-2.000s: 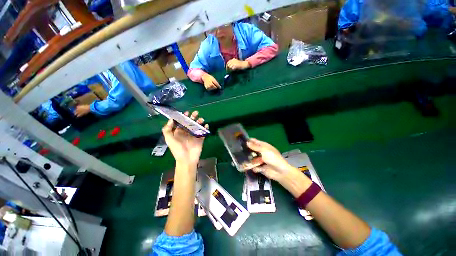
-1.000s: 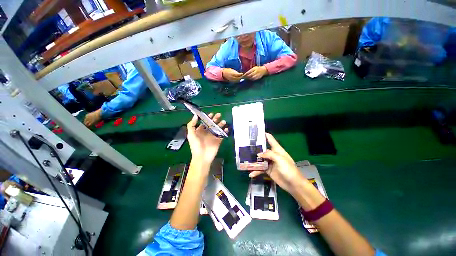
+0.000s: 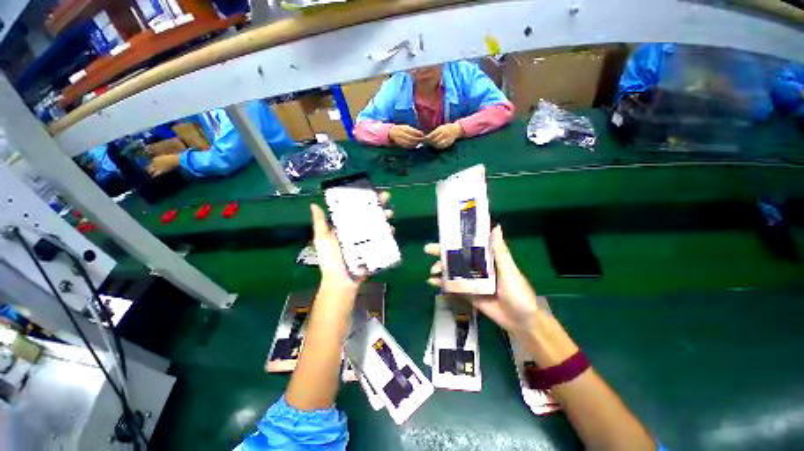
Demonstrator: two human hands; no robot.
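My left hand (image 3: pixel 333 251) holds a phone body (image 3: pixel 362 225) upright, its pale silver-white inner face towards me and its top edge dark. My right hand (image 3: pixel 511 286) holds a display assembly (image 3: pixel 464 231) by its lower part, its back towards me with a dark flex cable, an orange end and a black patch. The two parts are apart, side by side. Below them, more display assemblies lie in stacks on the green bench, one tilted in the middle (image 3: pixel 389 369) and one to its right (image 3: pixel 456 342). My left forearm partly covers the left stacks.
A dark phone or body (image 3: pixel 572 254) lies on the belt at right. A white rail (image 3: pixel 308 63) crosses overhead, with a post (image 3: pixel 262 150) down to the far ledge. Red parts (image 3: pixel 203 211) and plastic bags (image 3: pixel 561 125) lie beyond. A person sits opposite. A white machine (image 3: pixel 66 273) stands at left.
My left hand has turned the phone body from nearly edge-on to face me. My right hand has moved the display assembly slightly right and up, after turning its back towards me.
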